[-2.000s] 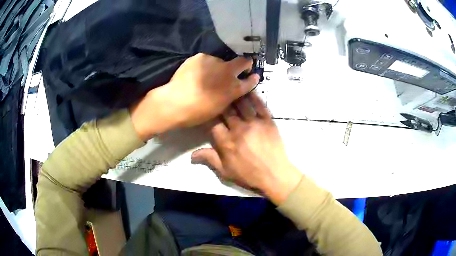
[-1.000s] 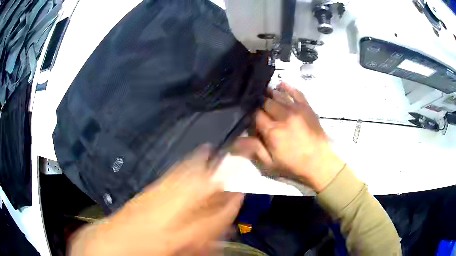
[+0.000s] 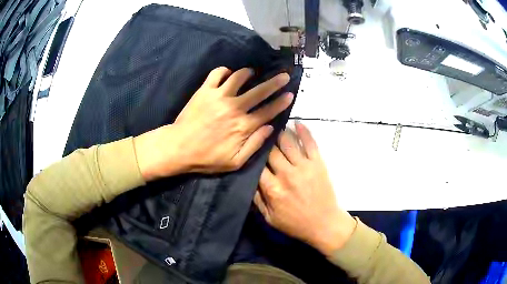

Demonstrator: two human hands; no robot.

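The black fabric panel lies spread on the white sewing table, with a dotted mesh area and two small white marks lower down. Its near end hangs over the table edge towards my lap. Its right edge runs up under the presser foot. My left hand lies flat on top of the panel with fingers spread, fingertips near the right edge. My right hand holds the panel's right edge below the needle area, with fingertips partly hidden at the cloth.
The white machine head with its dark control panel stands at upper right. Grey and black cut pieces heap at far left. A dark flat rectangle lies on the left table edge. A cardboard box with red items is at lower left.
The black panel has turned and spread, its near end now over my lap. My left hand has moved from below up onto the panel. My right hand has shifted slightly down and left.
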